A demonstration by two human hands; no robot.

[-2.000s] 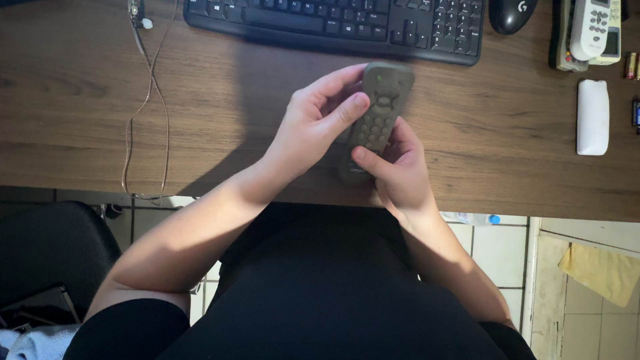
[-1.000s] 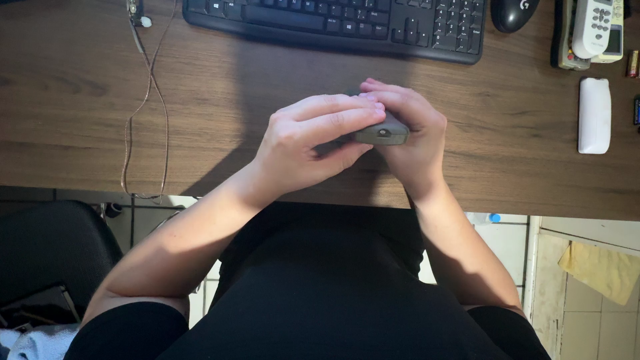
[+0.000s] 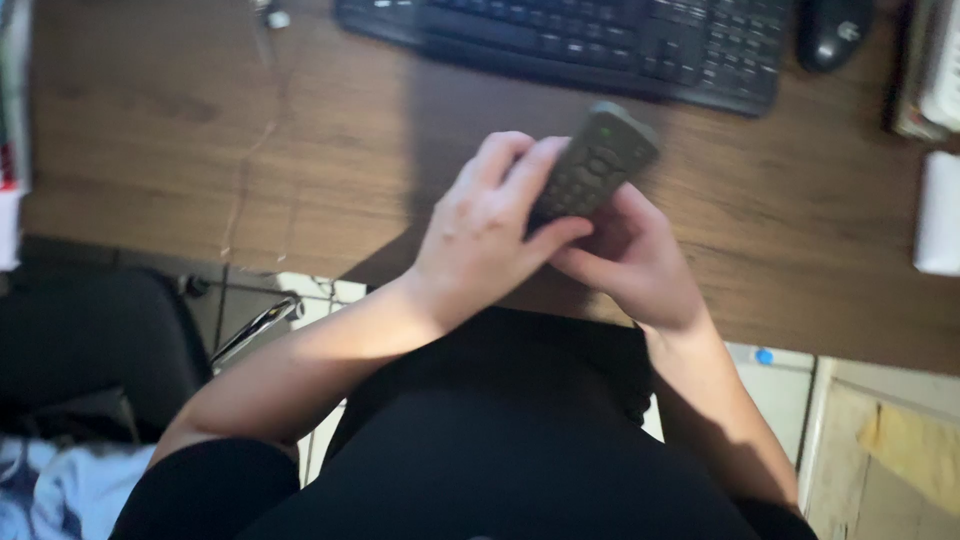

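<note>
A dark grey remote control (image 3: 596, 161) is held tilted above the wooden desk, its button side facing up and a small green mark near its far end. My left hand (image 3: 487, 214) grips it along the left side, thumb across its near end. My right hand (image 3: 637, 259) is at its lower right side, the fingers partly hidden beneath it; whether they bear any of its weight is not plain. Beyond the hands lies a black keyboard (image 3: 585, 49).
A black mouse (image 3: 834, 34) sits right of the keyboard. At the right edge are a white object (image 3: 939, 214) and part of a pale device (image 3: 941, 82). A thin cable (image 3: 244, 165) runs down the desk's left side. A black chair (image 3: 97, 345) stands at lower left.
The remote has turned from end-on, largely covered by both hands, to showing its buttons. My right hand has moved down along it. The view has shifted and is blurred.
</note>
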